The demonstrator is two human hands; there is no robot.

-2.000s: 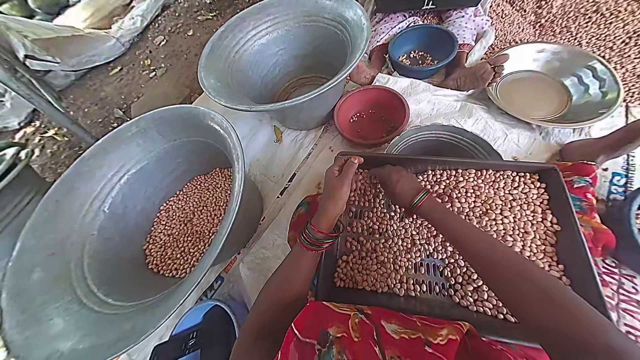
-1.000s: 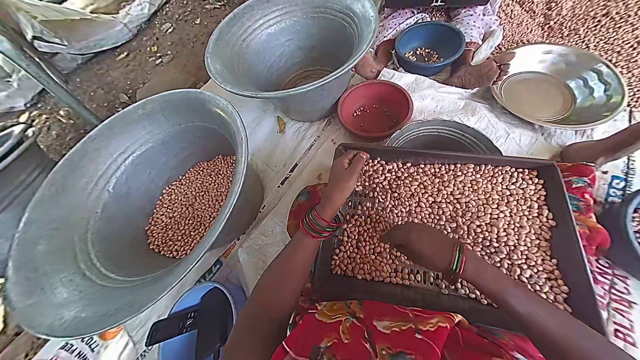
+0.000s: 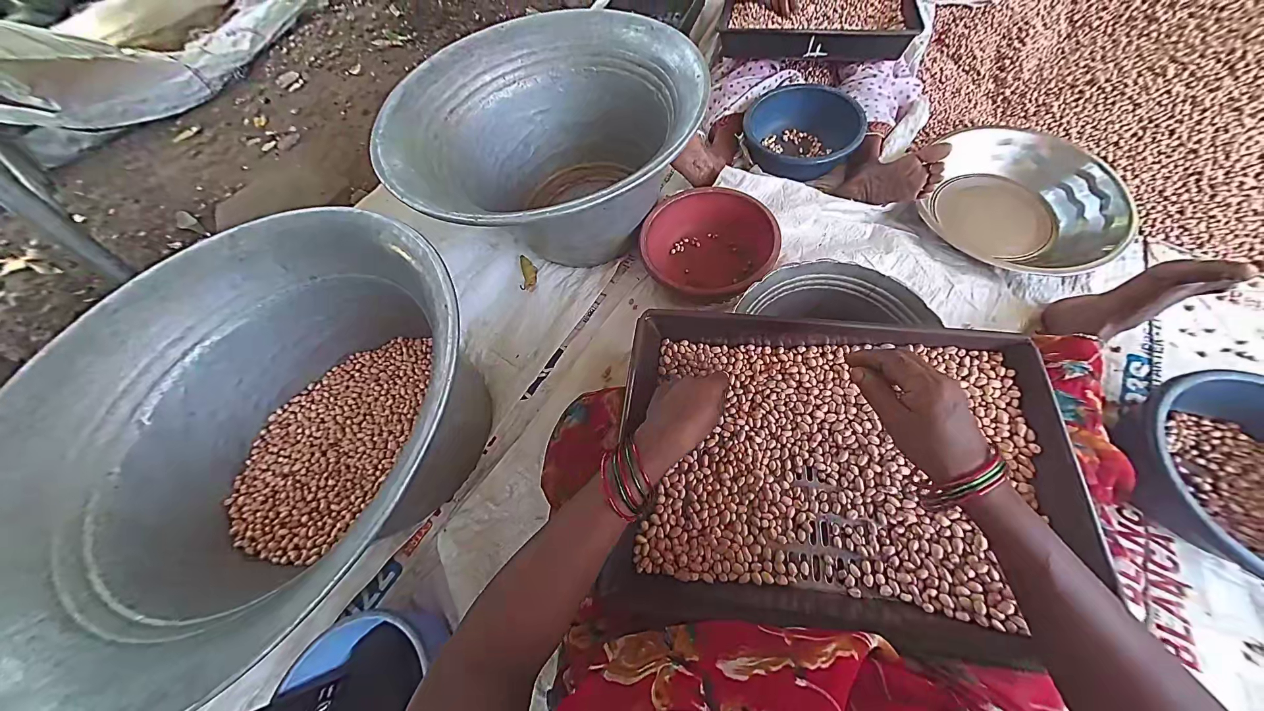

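Observation:
A dark rectangular tray with a slotted bottom rests on my lap, spread with shelled peanuts. My left hand, with bangles at the wrist, is over the tray's left part, fingers curled down at the nuts; whether it grips any is hidden. Above the right part of the nuts is my right hand, also with bangles, its thumb and fingers bent towards each other; I cannot tell if a nut is between them. Bare slots show through the nuts near the tray's lower middle.
At left a large metal basin holds peanuts; another metal basin stands beyond. A red bowl, grey bowl, blue bowl and steel plate lie ahead. A blue tub is at right. Another person sits opposite with a tray.
My right hand has moved from the tray's lower middle to its upper right. My left hand has come off the tray's upper left corner onto the nuts.

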